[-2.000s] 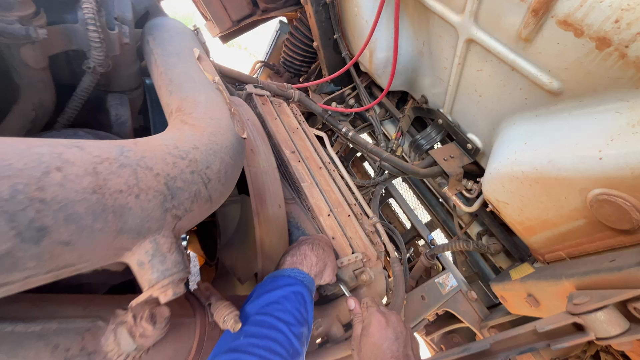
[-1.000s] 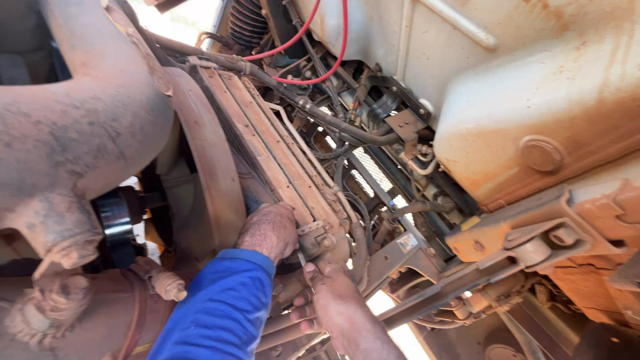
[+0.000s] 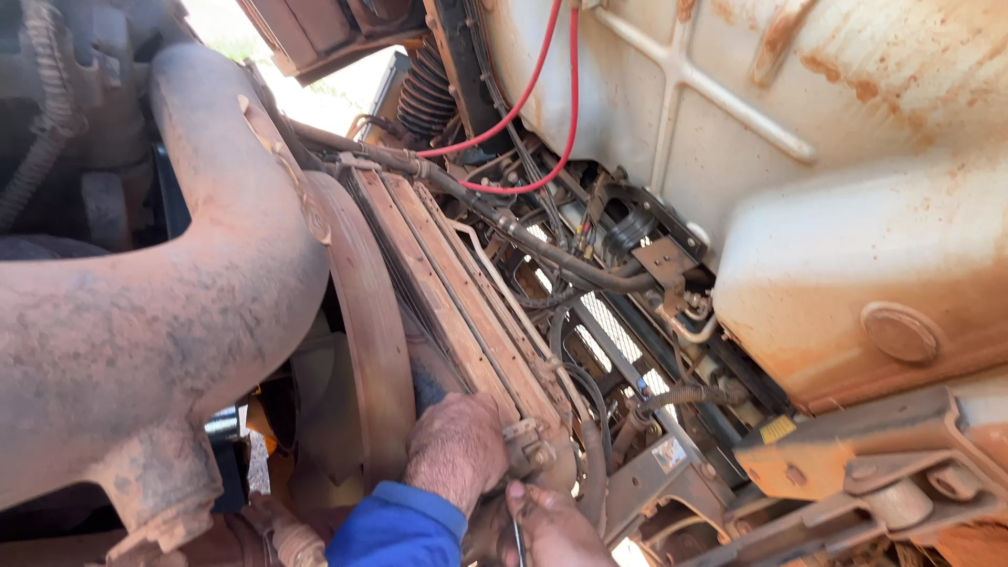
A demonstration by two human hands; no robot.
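Note:
My left hand (image 3: 458, 447), in a blue sleeve, reaches down at the lower end of the dusty radiator stack (image 3: 453, 295); its fingers are hidden behind the hand and the parts, so I cannot see what they touch. Just right of it and lower, my right hand (image 3: 551, 526) is closed on a thin metal tool (image 3: 518, 542), whose kind I cannot tell. Above both hands is a metal bracket with a bolt (image 3: 539, 453), at the corner of the radiator stack. A curved fan shroud (image 3: 362, 339) runs along the stack's left side.
A large dusty pipe (image 3: 228, 315) fills the left. Red cable (image 3: 573, 87) loops above the dark hoses (image 3: 543, 248). Stained pale panels (image 3: 835, 260) stand at the right, over a rusty steel bracket (image 3: 858, 449). A ribbed black bellows (image 3: 427, 90) is at the top.
The view has shifted back and forth. Both hands stay close together at the radiator's lower corner throughout, with the metal tool at my right hand.

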